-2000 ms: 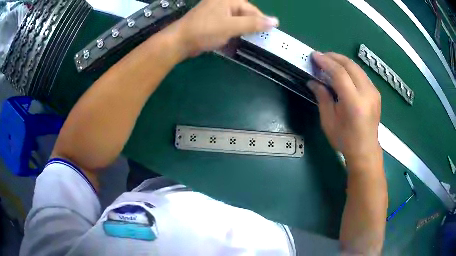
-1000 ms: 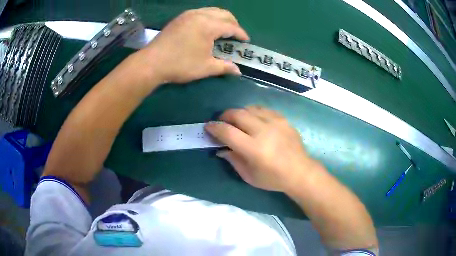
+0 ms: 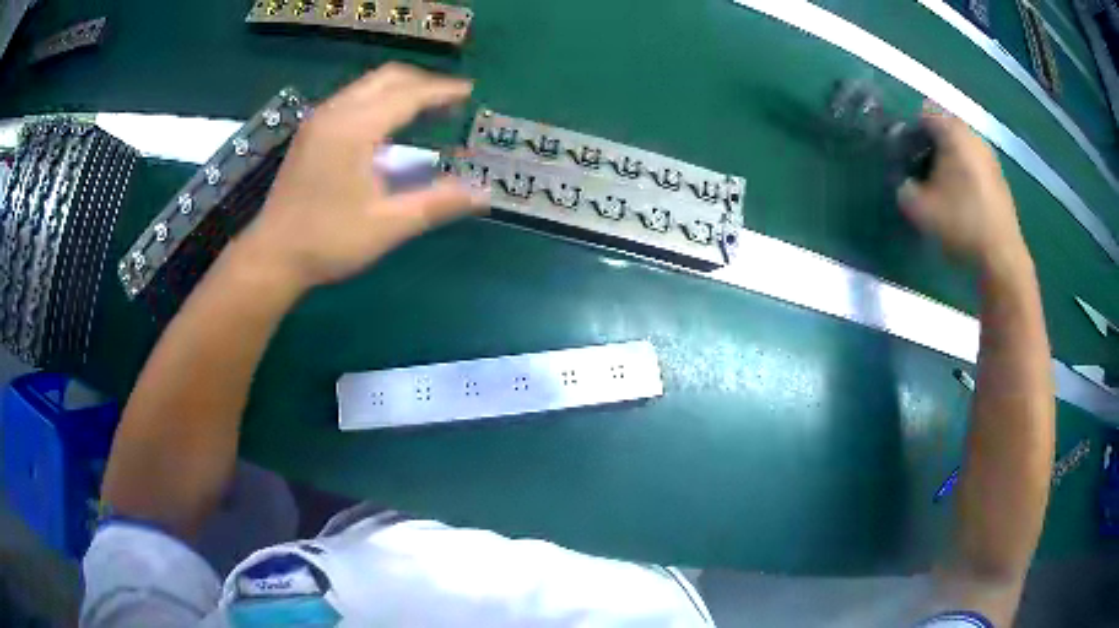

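Two grey fixture bars (image 3: 592,194) with clip-like seats lie side by side at the centre, over a shiny strip, with a dark layered edge beneath. My left hand (image 3: 356,172) is at their left end, thumb and fingers apart; whether the thumb touches the bar is unclear. My right hand (image 3: 963,190) is at the far right, closed on the near end of a blurred grey fixture bar (image 3: 859,108). A bright flat bar (image 3: 497,386) with groups of tiny holes lies alone in front of me.
A slanted bar pile (image 3: 203,196) with round studs is left of my left hand. A large fixture stack (image 3: 55,245) stands far left. A gold-brown bar (image 3: 362,15) lies at the far side. A blue stool (image 3: 55,460) is below left. A small grey bar (image 3: 1071,460) lies right.
My right hand has left the bright flat bar and moved far right, onto the separate grey bar. My left hand has opened wider at the centre bars, where two rows of seats now show.
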